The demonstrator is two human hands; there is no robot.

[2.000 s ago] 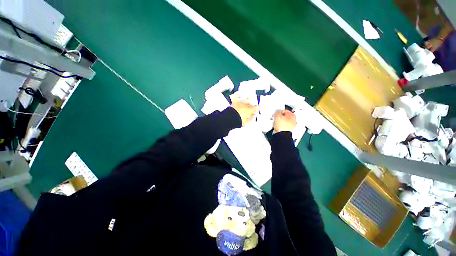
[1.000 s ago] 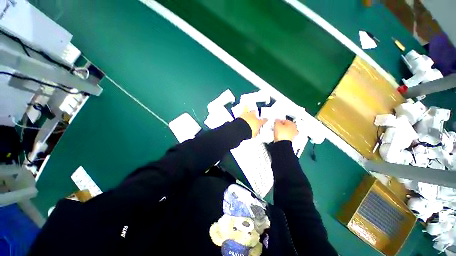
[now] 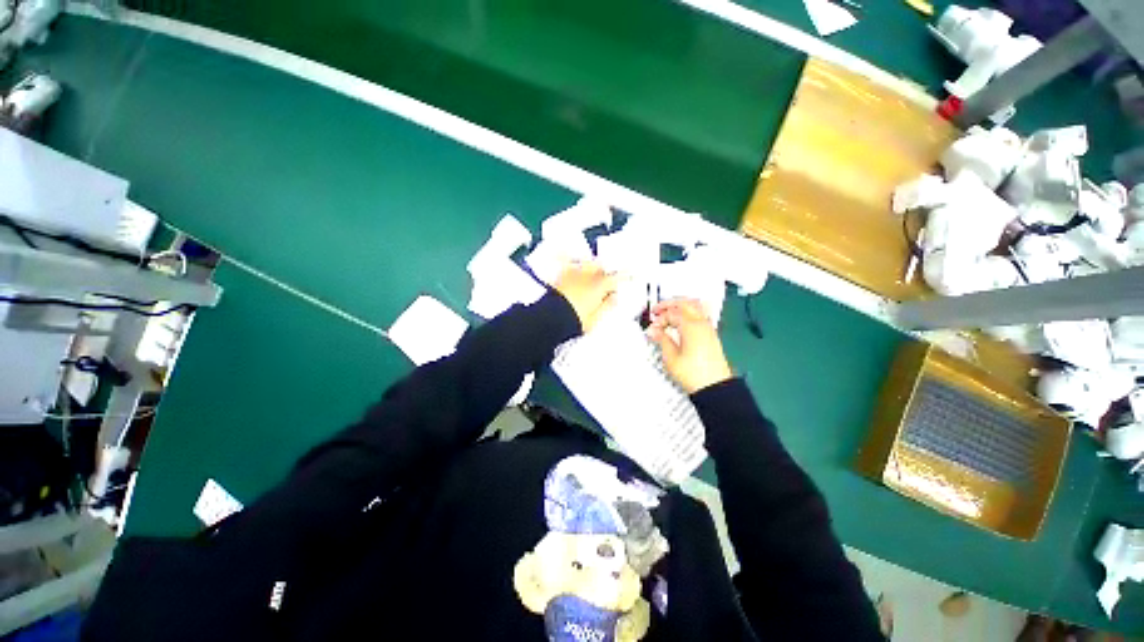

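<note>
My left hand is at the group of white plastic units on the green bench, its fingers at a white unit. My right hand is beside it, thumb and fingertips close together at a small dark part between the hands. Whether either hand grips something is too blurred to tell. A label sheet with rows of small marks lies below the hands, towards my body. A blank white card lies left of the units.
A shallow parts box with grey rows stands at right. A flattened cardboard sheet and a heap of white units lie beyond it. The dark green conveyor runs across the top. Grey metal bars cross at right; a frame with cables stands left.
The view has turned and shifted. My right hand has opened from a closed fist shape to extended fingers at a small dark part. More of the label sheet shows.
</note>
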